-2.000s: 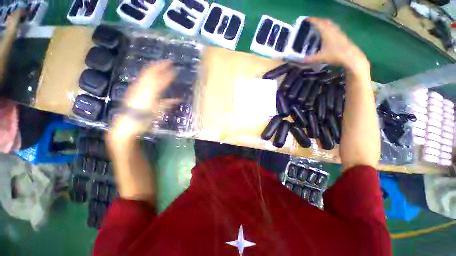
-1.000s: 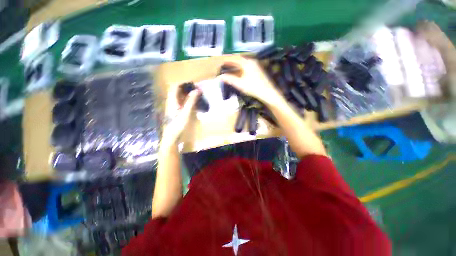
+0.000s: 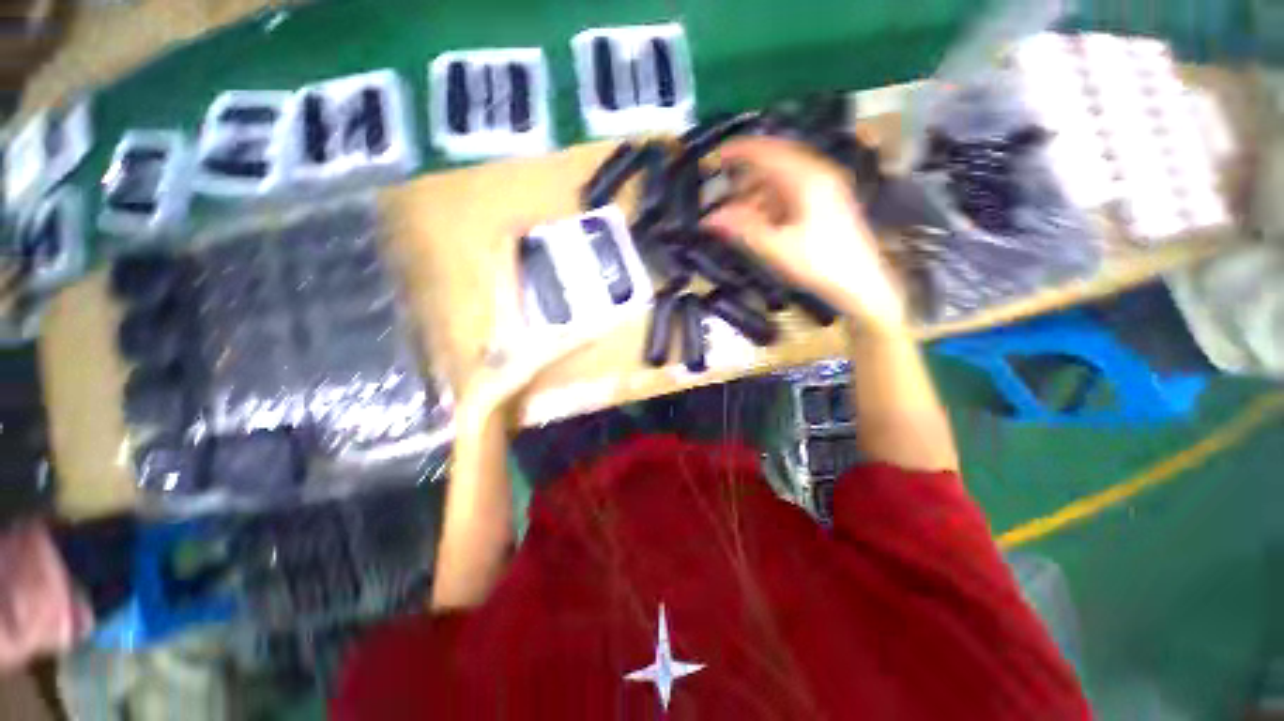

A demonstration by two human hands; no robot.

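Note:
A white packing insert [image 3: 577, 268] lies on the tan board in front of me, with a black oblong unit in each of its two side slots and a white middle. My left hand [image 3: 528, 359] is at its lower edge; the fingers are blurred and I cannot tell whether they grip it. My right hand [image 3: 803, 211] is over the loose pile of black oblong units [image 3: 725, 268], fingers bent, blurred; whether it holds a unit is hidden.
Filled white inserts [image 3: 489, 102] stand in a row on the green surface beyond the board. A clear blister tray [image 3: 303, 310] with black units lies left. A clear bag of black pieces [image 3: 993, 197] and pale packets [image 3: 1127, 134] lie right. Blue stools [image 3: 1077, 380] stand below.
My right hand has moved right, from the white insert to the pile. The two black units now lie in the insert's side slots. My left hand has dropped to the insert's lower edge.

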